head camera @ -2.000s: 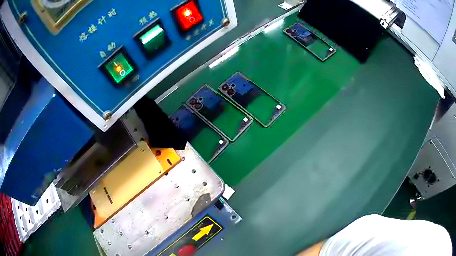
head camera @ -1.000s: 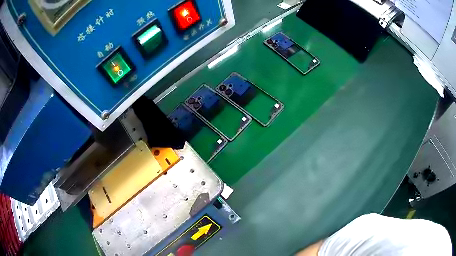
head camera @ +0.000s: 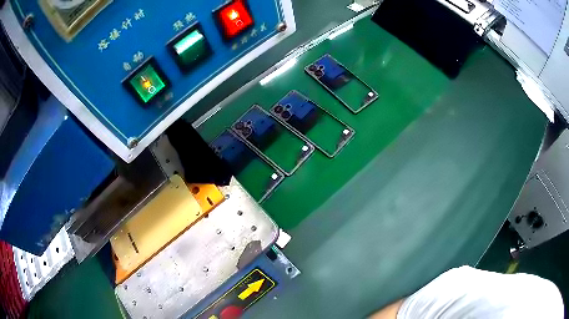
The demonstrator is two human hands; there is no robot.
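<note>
The tan-yellow fixture (head camera: 153, 224) sits on an orange plate on the silver press base plate (head camera: 212, 249), under the press head. Whether a frame lies in it I cannot tell. Three phone frames (head camera: 312, 123) lie close together on the bright green strip, right of the press; the nearest is partly hidden by a black part. A fourth phone frame (head camera: 342, 83) lies apart, further up the strip. Neither of my hands is in view; a white sleeve and a bit of bare forearm show at the bottom right edge.
The blue control box (head camera: 81, 75) with lit green and red switches fills the upper left. A red emergency stop (head camera: 231, 312) is at the bottom edge. A black flap (head camera: 424, 37) covers the strip's far end. White perforated (head camera: 47, 261) and red trays stand left.
The lone phone frame has moved along the strip from near the black flap, down and left towards the other three. Those three, the press and the sleeve look nearly unchanged.
</note>
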